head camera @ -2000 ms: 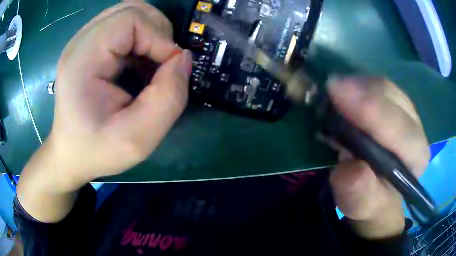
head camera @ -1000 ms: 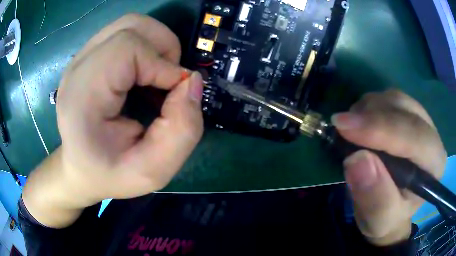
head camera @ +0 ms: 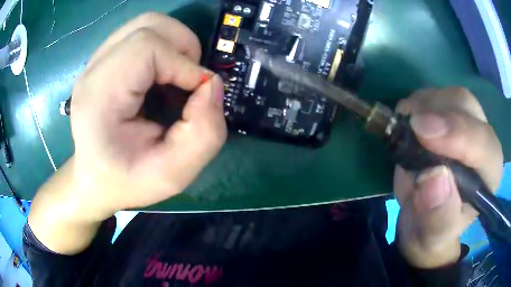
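Note:
A black circuit board in its dark housing lies on the green bench, cut off at the picture's top. My left hand is at the board's left edge, thumb and forefinger pinching a thin red wire. The small pads are just right of these fingertips. My right hand grips the black handle of a soldering iron. Its barrel points up-left over the board; the tip is blurred, and I cannot tell whether it touches. Two orange-gold squares sit on the board's left side.
A white spool stands at the far left, with a thin strand running down the green bench top. Another thin strand lies at the upper left. A pale lavender object lies at the upper right. The bench's front edge is near my dark top.
The board moved down in the picture, then slightly up. My right hand and the iron shifted up and right, then a little farther right. My left hand keeps its pinch.

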